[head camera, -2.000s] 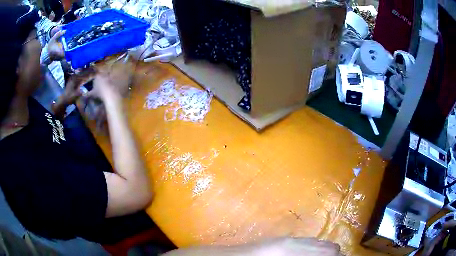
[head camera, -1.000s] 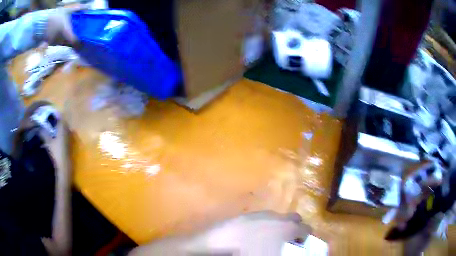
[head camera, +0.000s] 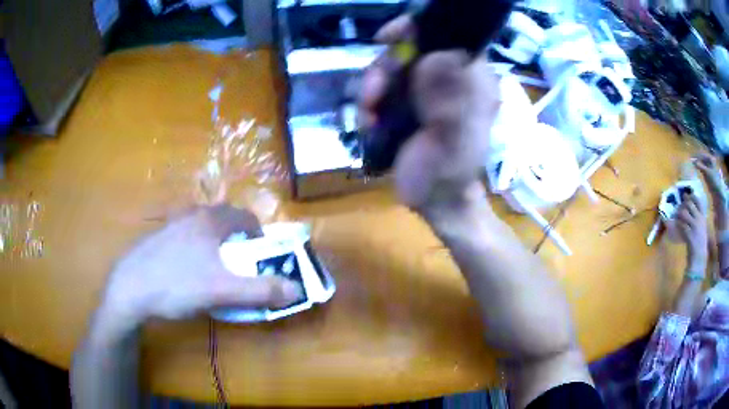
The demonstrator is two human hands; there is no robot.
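My left hand [head camera: 180,268] holds a white plastic housing [head camera: 320,275] down on the orange bench, left of the view's middle. Its thumb lies on the black square insert [head camera: 281,272] in the housing. Thin reddish wires [head camera: 214,359] run from the housing toward the bench's near edge. My right hand [head camera: 448,120] is raised in front of the metal box and is shut on the electric screwdriver [head camera: 460,24], a thick black cylinder with a yellow band. The driver is blurred and cut off by the top edge. Its tip cannot be made out.
A silver-and-black metal feeder box [head camera: 324,144] stands behind my right hand. White units with straight arms [head camera: 551,152] are piled to its right. At the far right another person's hands [head camera: 694,212] hold a white unit. A cardboard carton [head camera: 52,56] and blue bin [head camera: 9,92] show top left.
The view has swung to the right. My left hand now holds the housing, which showed only at the bottom edge before. My right hand has come into clear view, raised with the screwdriver.
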